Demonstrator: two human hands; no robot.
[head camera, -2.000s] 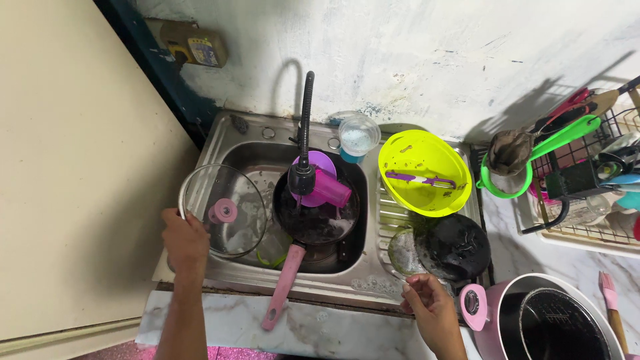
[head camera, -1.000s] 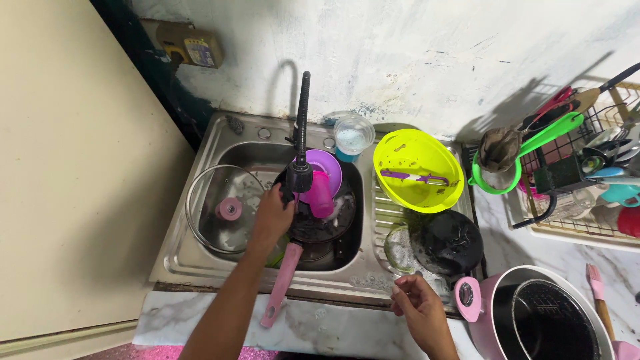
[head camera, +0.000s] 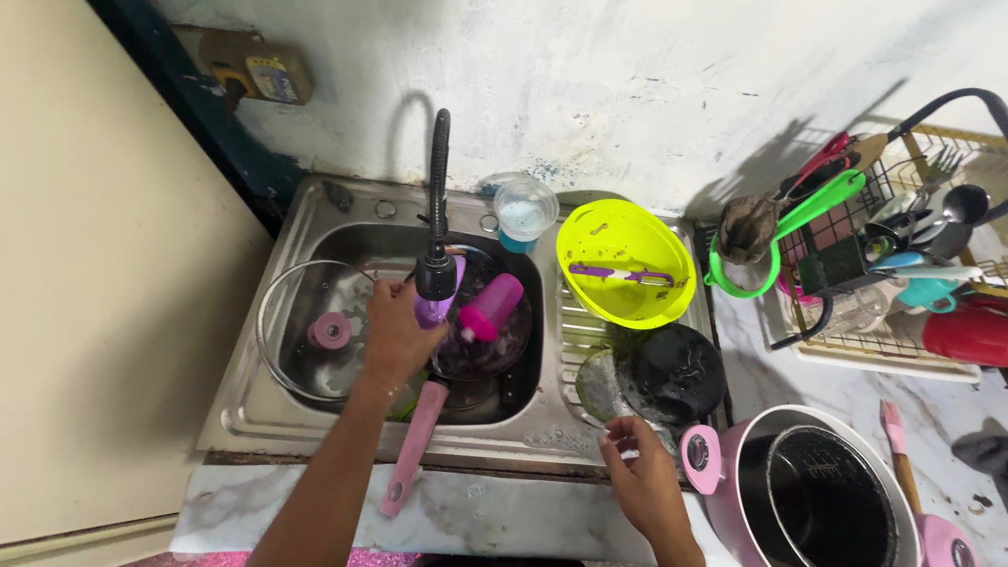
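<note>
My left hand (head camera: 402, 327) grips the rim of a purple plastic bowl (head camera: 441, 303), tilted under the black flexible faucet (head camera: 437, 272). Beside it a magenta plastic cup (head camera: 492, 307) lies in a dark pan with a pink handle (head camera: 415, 449), set in the steel sink. A glass lid with a pink knob (head camera: 330, 331) leans over the sink's left side. My right hand (head camera: 638, 465), fingers curled, hovers by the sink's front right edge; whether something small is between its fingertips cannot be told. Near it are a soapy round clear item (head camera: 602, 386) and a wet black pan or bowl (head camera: 681, 374).
A yellow-green bowl (head camera: 622, 303) holds a purple peeler (head camera: 618, 274). Behind stands a clear tub of bluish suds (head camera: 525, 213). To the right are a green strainer (head camera: 711, 272), a wire dish rack (head camera: 835, 346), a pink pot (head camera: 736, 496) and a brush (head camera: 894, 429).
My left hand has left the glass lid's rim and moved right to the purple bowl, now tilted in its grip. The magenta cup lies lower in the pan. My right hand has stayed near the drainboard.
</note>
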